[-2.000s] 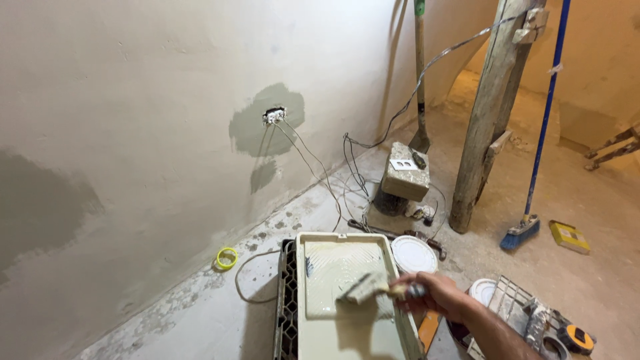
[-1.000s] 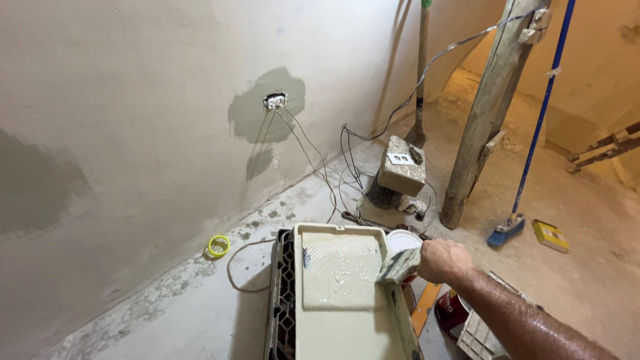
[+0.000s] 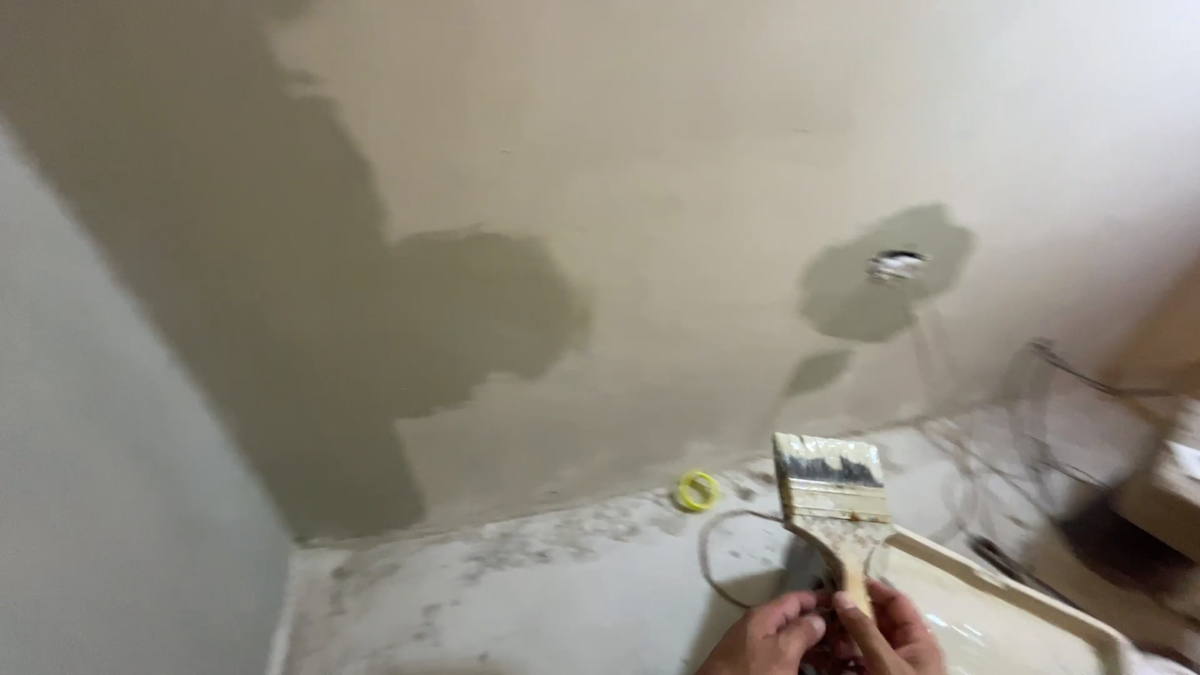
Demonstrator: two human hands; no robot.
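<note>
A wide flat paintbrush stands bristles up, its tips coated in cream paint above a dark band. My right hand holds its wooden handle, thumb across the front. Close by on the left is my left hand, fingers bent near the handle's lower end; whether it grips anything is unclear. Something dark red shows between the hands, too hidden to name. Right of the hands lies a paint tray with cream paint in it.
Behind stands a wall with a dark damp-looking area and a smaller patch around an electrical box. A yellow ring, perhaps a tape roll, lies on the floor. Loose cables and a block are at right.
The brush has gone from the tray's right edge to upright beside its left side, in my right hand. My left hand has come into view. The view has turned left.
</note>
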